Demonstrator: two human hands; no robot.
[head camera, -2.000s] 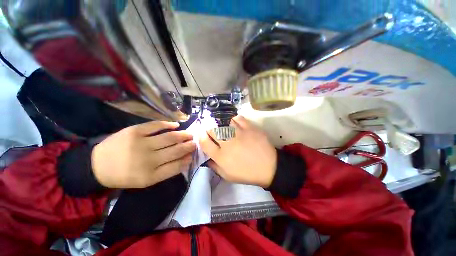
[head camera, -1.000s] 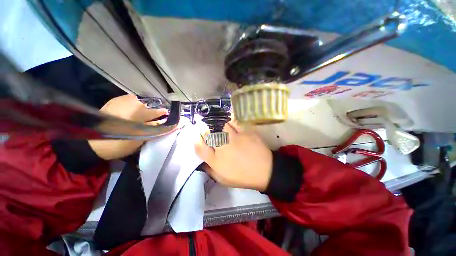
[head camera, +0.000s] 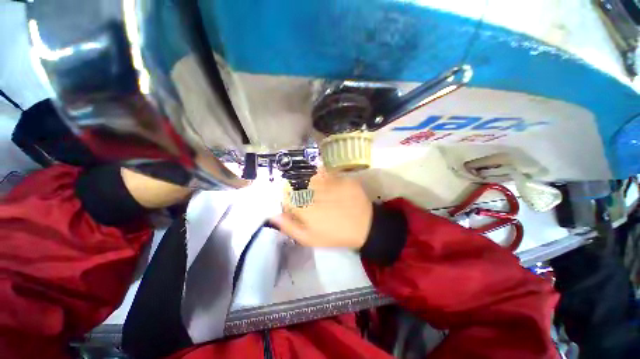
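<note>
Pale garment panels (head camera: 210, 259) run from the presser foot (head camera: 272, 165) down over the table's front edge. A black fabric panel (head camera: 158, 294) hangs along their left side. My right hand (head camera: 330, 214) lies right of the foot, on the pale cloth's right side, slightly blurred; whether its fingers grip cloth is hidden. My left hand (head camera: 156, 188) is left of the foot, its fingers hidden behind a shiny metal part of the machine and dark cloth. The needle tip is lost in the lamp glare.
The white and blue sewing machine head (head camera: 281, 105) fills the top, with a cream ribbed knob (head camera: 347, 151). Red-handled scissors (head camera: 507, 219) lie right of my right hand. An edge ruler (head camera: 309, 306) runs along the table front. Black cloth (head camera: 45, 133) lies at the far left.
The camera view has shifted, so the machine head sits differently. The pale panels have come into view beside the black one since the oldest frame. My left hand has moved left and is more hidden.
</note>
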